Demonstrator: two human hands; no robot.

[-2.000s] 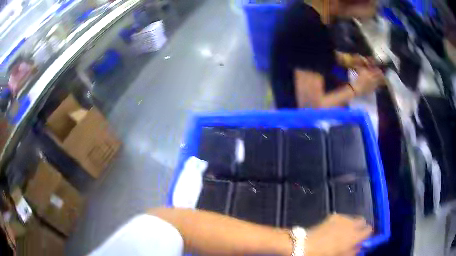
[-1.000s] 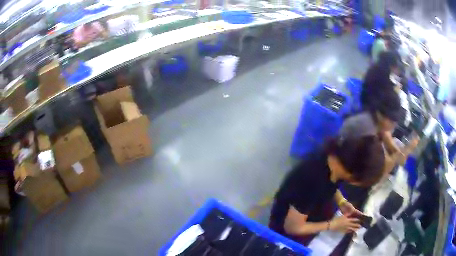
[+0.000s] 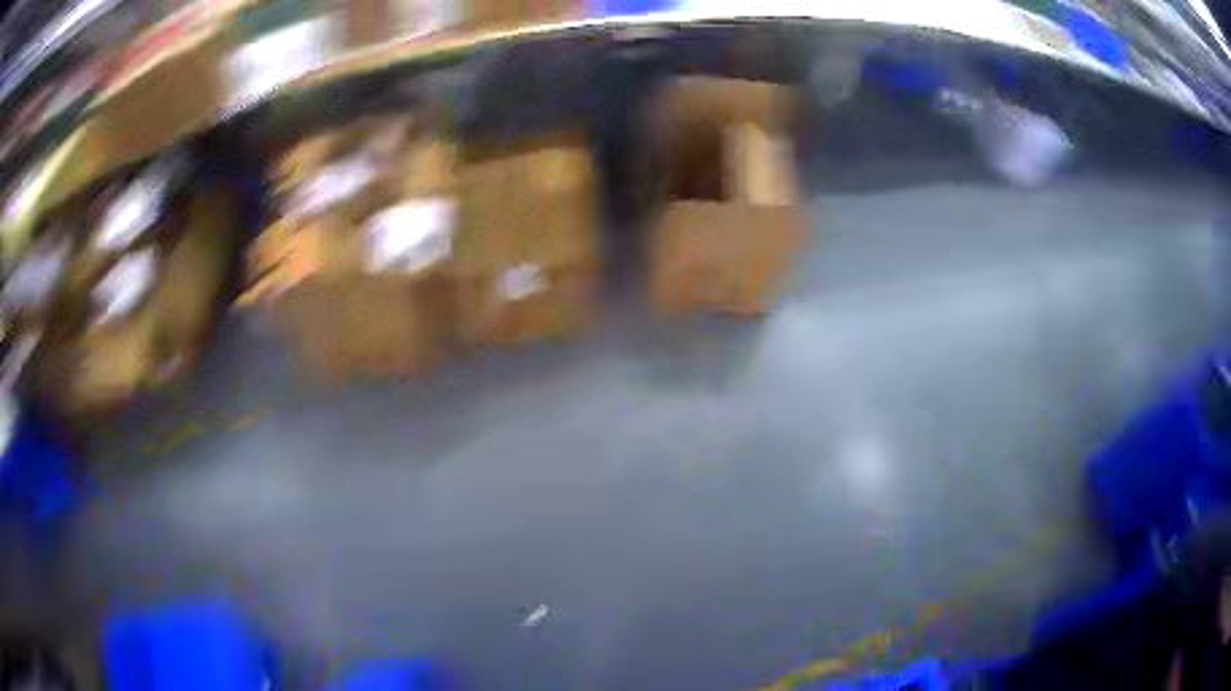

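Note:
Neither of my hands is in the picture. The frame is strongly blurred. Nearest in front of me is the grey floor (image 3: 567,500), with a small pale scrap (image 3: 536,614) on it. At the bottom left edge a blue object (image 3: 189,651) is cut off by the frame, and a smaller blue piece (image 3: 389,675) shows beside it. I cannot tell whether they are crates.
An open cardboard box (image 3: 722,257) stands on the floor at the upper middle. More cardboard boxes (image 3: 520,216) stand to its left under a long bench. A blue crate (image 3: 1154,459) is at the right edge, near a dark shape. A yellow line (image 3: 851,659) crosses the floor.
The view has swung to the left. The crate of black housings and the seated people have left the clear view, and the cardboard boxes have shifted right. My hand is no longer visible.

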